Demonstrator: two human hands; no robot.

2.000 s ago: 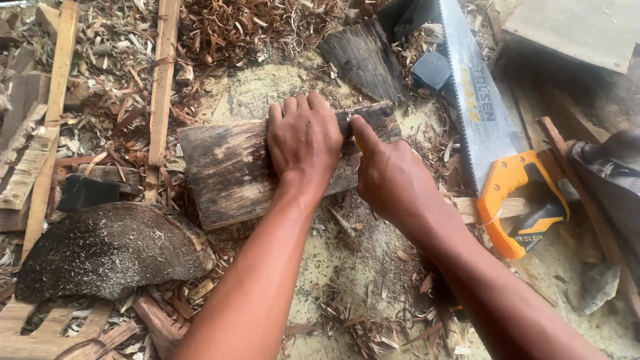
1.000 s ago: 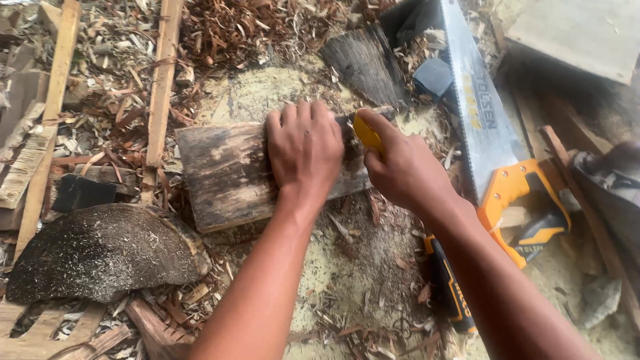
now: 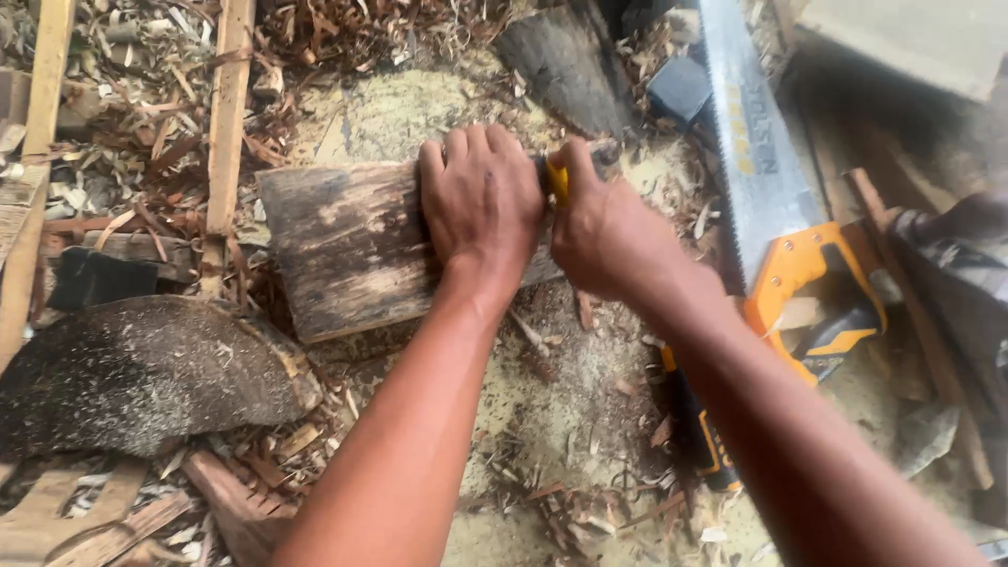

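Observation:
A weathered wooden board [image 3: 346,244] lies flat in the middle of the view. My left hand [image 3: 484,197] presses down on it, fingers pointing away from me, and covers part of a dark edge that runs beside it. My right hand [image 3: 614,228] is closed around a small yellow-and-black tool [image 3: 558,179] at the board's right part; most of the tool is hidden by the fingers, so its kind cannot be told. The two hands are close together. Right of them lies a Tolsen handsaw [image 3: 760,150] with an orange handle.
A dark curved wood slab [image 3: 157,370] dusted with sawdust lies at the lower left. Beyond the board are a dark wood offcut [image 3: 567,71] and a blue-grey block [image 3: 679,88]. A black-and-orange tool handle [image 3: 705,433] is partly under my right forearm. Wood shavings and strips surround the board.
The yellow part in my right hand shows differently from frame to frame as that hand shifts and turns by the board's right part. My left hand stays on the board.

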